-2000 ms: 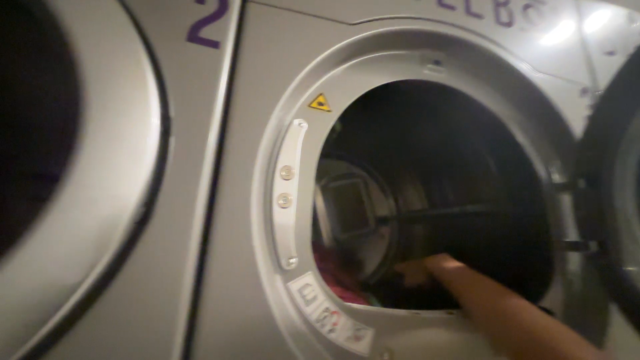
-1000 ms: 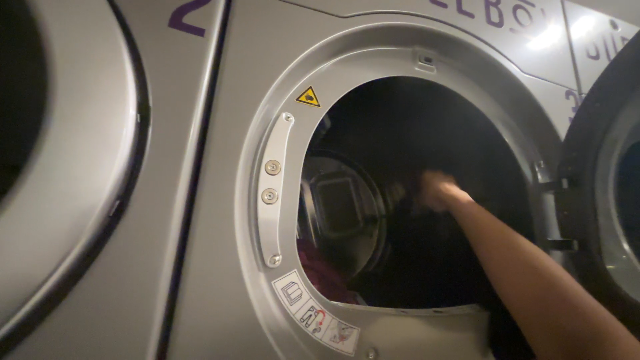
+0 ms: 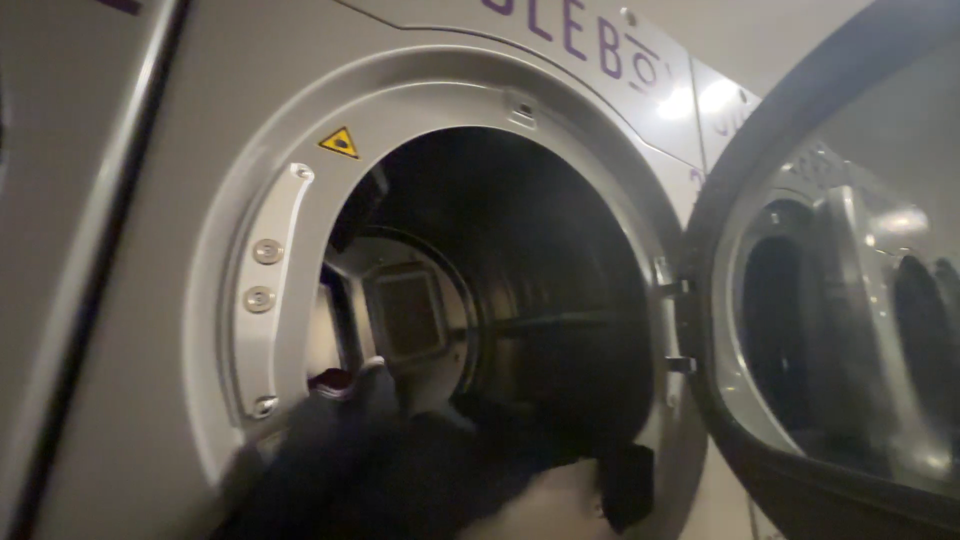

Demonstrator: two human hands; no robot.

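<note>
A bulky mass of dark cloth (image 3: 390,465), badly blurred, fills the bottom of the view in front of the lower rim of the dryer's round opening. Some of it reaches across the rim into the dark drum (image 3: 555,360). Below it shows a pale, blurred patch, perhaps part of my right hand (image 3: 544,502) or forearm; fingers and grip cannot be made out. Beside that patch hangs a dark piece (image 3: 626,487), possibly cloth. A small dark red item (image 3: 334,381) lies low at the drum's left side. My left hand is not seen.
The round glass door (image 3: 701,352) stands wide on its hinges at the right. A metal strike plate (image 3: 262,300) and a yellow warning triangle (image 3: 340,142) are on the left of the door frame (image 3: 217,300). Another machine (image 3: 67,187) adjoins at the left.
My bare right arm, earlier reaching from the right into the drum, no longer shows there. Dark cloth now covers the bottom of the opening. The view has shifted so more of the door shows.
</note>
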